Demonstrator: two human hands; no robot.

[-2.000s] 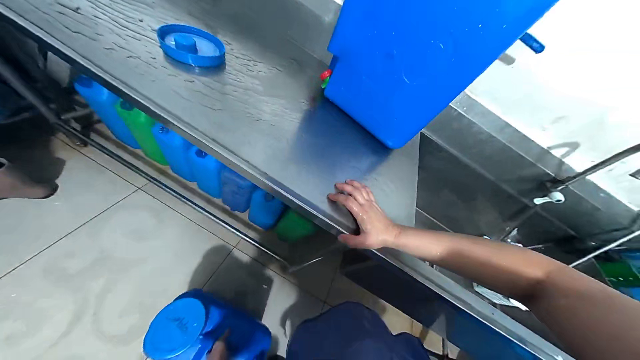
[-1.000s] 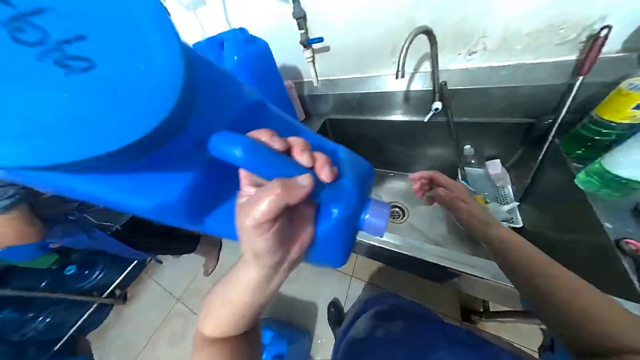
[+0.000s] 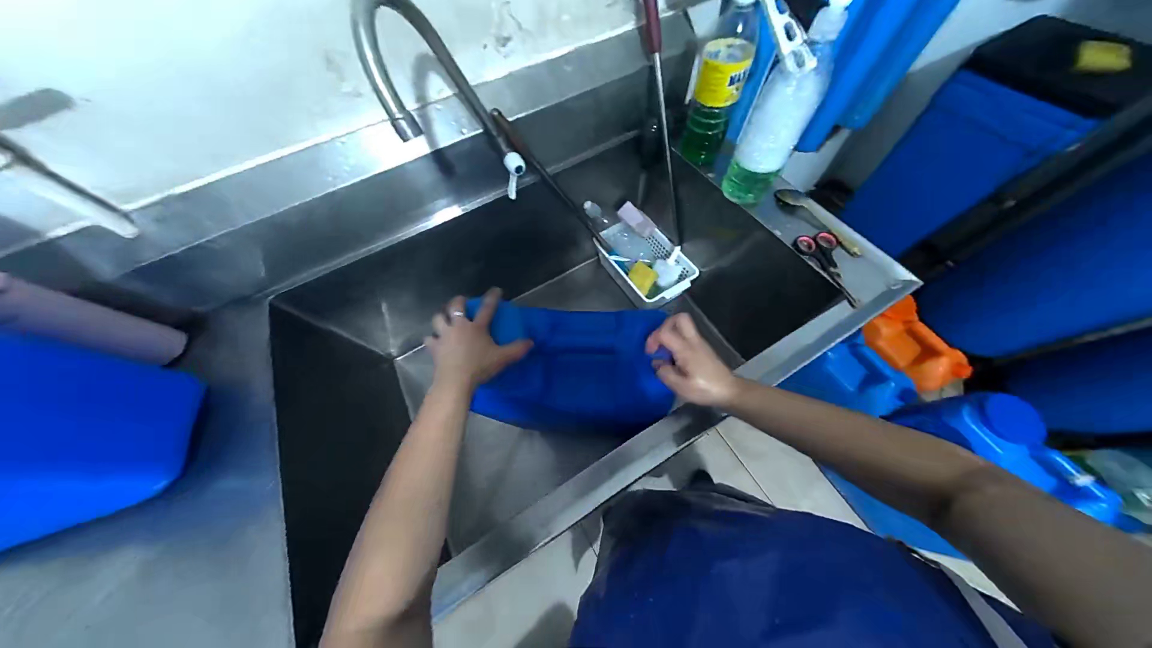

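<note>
A blue plastic jug (image 3: 576,369) lies in the stainless steel sink (image 3: 342,378), blurred a little by motion. My left hand (image 3: 468,342) is on its left end, fingers spread over the edge and thumb on the near face. At the jug's right end, my right hand (image 3: 693,360) has its fingers curled against the side; its exact hold is partly hidden. The curved metal faucet (image 3: 432,63) rises behind the sink. Beyond the jug, a white plastic basket (image 3: 661,288) holds a yellow sponge (image 3: 643,278) and a small clear bottle.
Another blue container (image 3: 81,432) stands on the steel counter at left. Soap bottles (image 3: 765,135), scissors (image 3: 821,252) and a spoon (image 3: 814,216) rest on the right ledge. A long red-handled tool (image 3: 661,108) leans in the sink. Blue and orange jugs (image 3: 909,342) stand below at right.
The blue jug, held by its handle in my left hand a second ago, is now down in the sink. My right hand has come to its right end. The view has turned right.
</note>
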